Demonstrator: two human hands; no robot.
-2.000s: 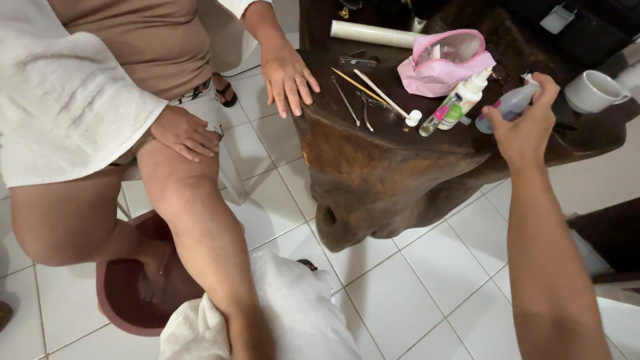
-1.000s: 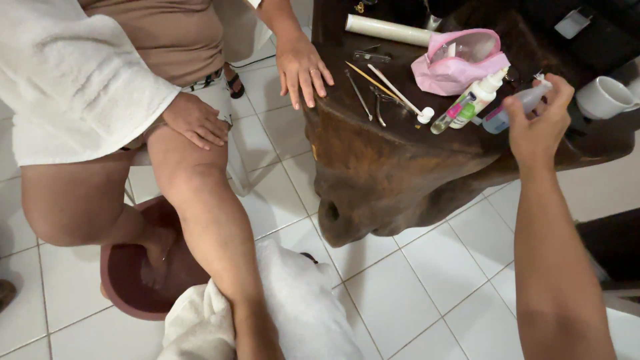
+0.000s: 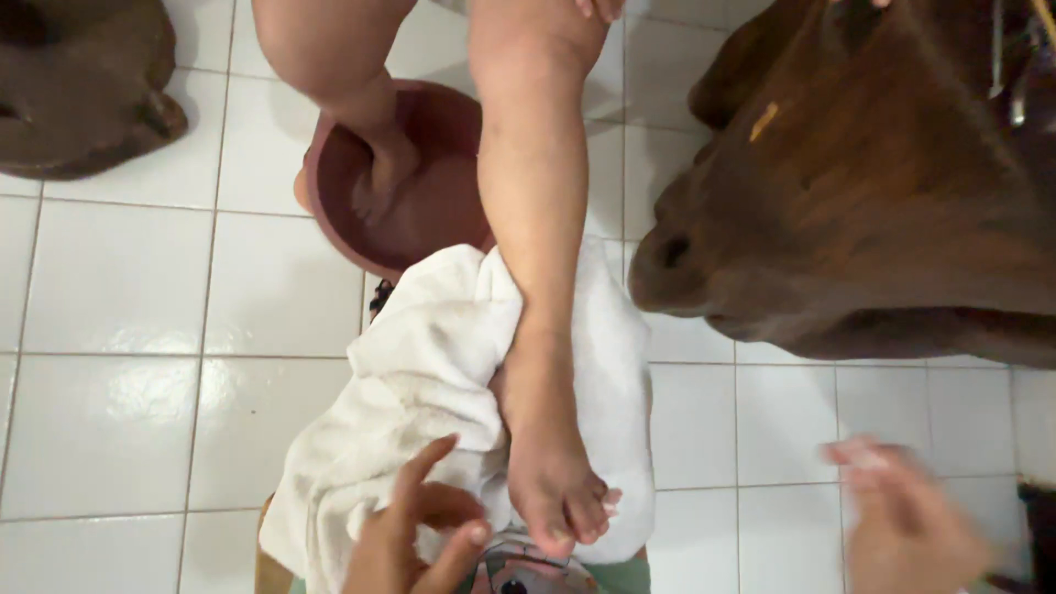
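Observation:
Another person's bare foot (image 3: 549,487) rests on a white towel (image 3: 412,396), with bits of something pale at its smaller toes. Just left of the toes, my left hand (image 3: 429,528) hovers over the towel, fingers apart and holding nothing. My right hand (image 3: 912,511), blurred, is off to the right above the floor tiles; no object shows in it, and its fingers look partly bent. The person's other foot (image 3: 384,173) is inside a reddish-brown plastic basin (image 3: 330,206) that appears to hold water.
A dark carved-wood table (image 3: 858,198) fills the upper right, with metal tools (image 3: 1017,103) at its edge. Another dark wooden piece (image 3: 82,91) stands at the upper left. White floor tiles (image 3: 107,280) lie around the basin and towel.
The view has swung down towards the foot. My right hand has moved from the clear bottle on the table and no longer holds it. My left hand has come into view.

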